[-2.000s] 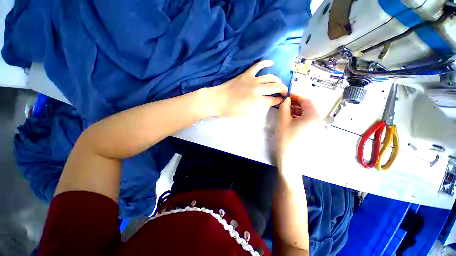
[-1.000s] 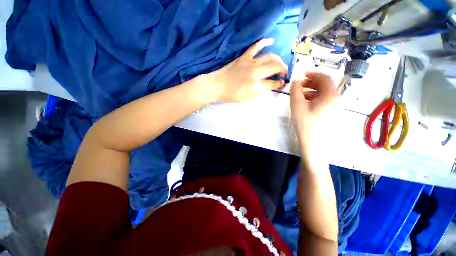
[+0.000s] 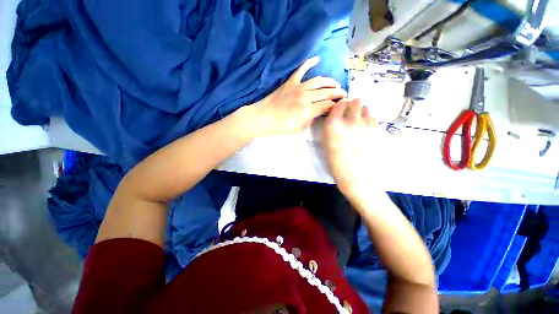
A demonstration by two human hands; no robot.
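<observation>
A wide, crumpled blue cloth [image 3: 184,67] covers the left and back of the white table. My left hand [image 3: 297,101] lies on the cloth's right part, its fingertips at the cloth's edge. My right hand [image 3: 349,129] is just right of it, fingers bent together against the same edge, nearly touching the left fingertips. The fingers hide the part of the edge between them. The sewing machine head [image 3: 435,30] stands at the upper right, with its metal presser parts [image 3: 383,67] just beyond my fingertips.
Scissors [image 3: 471,135] with red and yellow handles lie on the white table [image 3: 269,165] to the right. Blue cloth heaps [image 3: 86,208] hang below table level on both sides of my lap. Blue crates [image 3: 481,245] stand at the lower right.
My right hand has moved left and closed in beside my left hand; a second ago it was apart, near the machine. My left hand stays on the cloth. The camera view has shifted.
</observation>
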